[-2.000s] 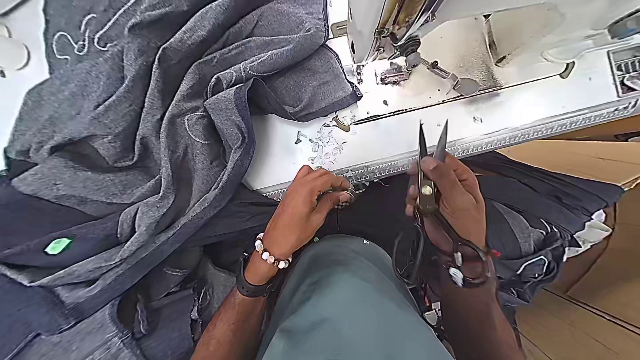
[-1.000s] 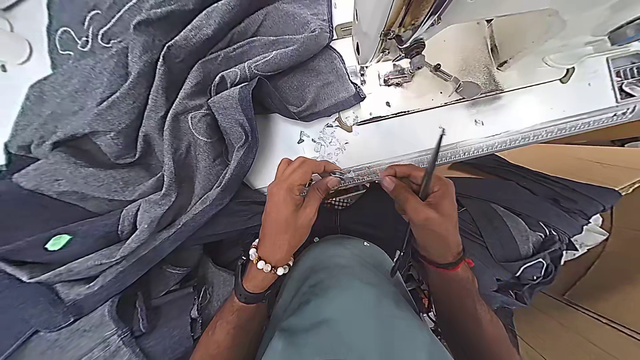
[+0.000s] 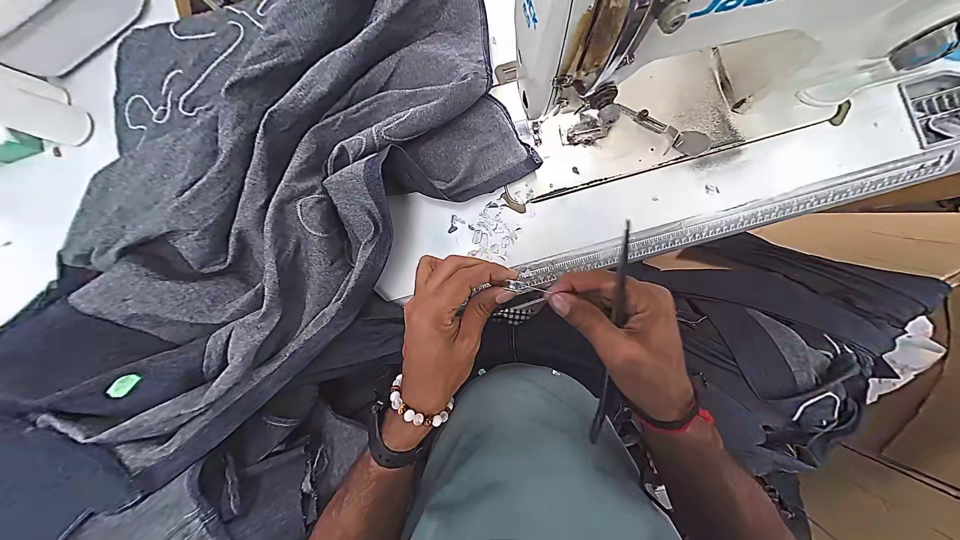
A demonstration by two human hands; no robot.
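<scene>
My left hand (image 3: 450, 322), with a beaded bracelet and a dark band at the wrist, pinches a small metal piece (image 3: 516, 286), perhaps a bobbin or its case, just off the table's front edge. The fingertips of my right hand (image 3: 626, 322) meet it from the right, seemingly on a thin thread. A pair of dark scissors (image 3: 621, 292) stays in my right hand, seen edge-on, blades pointing away from me and handles towards my lap. Bunched grey knit fabric with dark edges (image 3: 300, 150) covers the table to the left.
A white sewing machine (image 3: 667, 82) stands beyond my hands. A measuring tape strip (image 3: 720, 225) runs along the table's front edge. Small clear scraps (image 3: 491, 232) lie near the fabric. Dark garments (image 3: 780, 322) hang at the right over brown cardboard (image 3: 870, 480). A white cone (image 3: 45, 112) is at far left.
My right hand has moved left to meet my left fingertips. The scissors, held upright with blades parted two seconds ago, have turned edge-on in that hand.
</scene>
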